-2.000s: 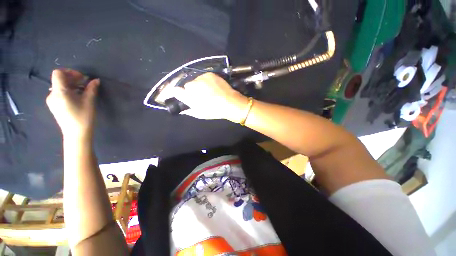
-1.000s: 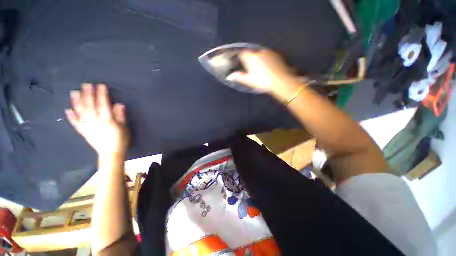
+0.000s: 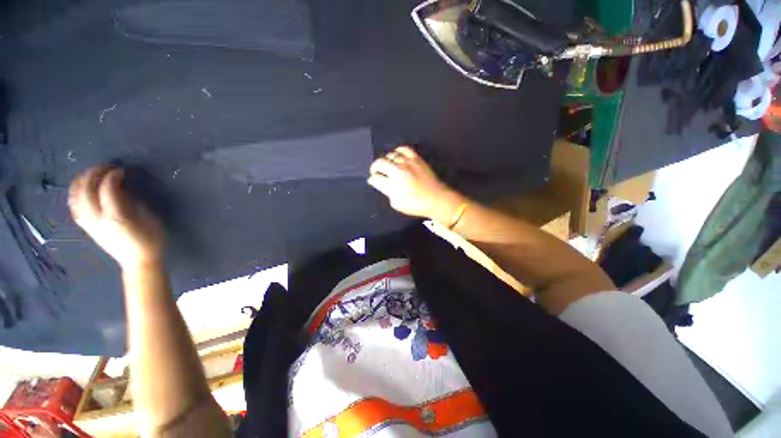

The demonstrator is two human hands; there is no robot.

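A flat, slightly lighter grey strip (image 3: 295,157), like a garment piece, lies on the black table cover (image 3: 283,94). My right hand (image 3: 413,184) is just beyond the strip's right end with its fingers bent together; whether it pinches dark cloth cannot be told. My left hand (image 3: 113,216) is low over the cover, left of the strip, fingers curled down and fingertips partly hidden; a hold cannot be told. The steam iron (image 3: 492,38) stands at the far right with no hand on it, its pointed end to the left.
Another flat greyish piece (image 3: 218,24) lies at the far edge. Dark strips (image 3: 30,248) and a pale sliver (image 3: 34,229) lie at the left. The ribbed hose (image 3: 642,44) runs right from the iron. A green stand (image 3: 610,111) and white rolls (image 3: 721,27) are at the right.
My right hand has let go of the iron, now farther right and away, and come back near the strip. My left hand was flat and spread; it has moved left and curled.
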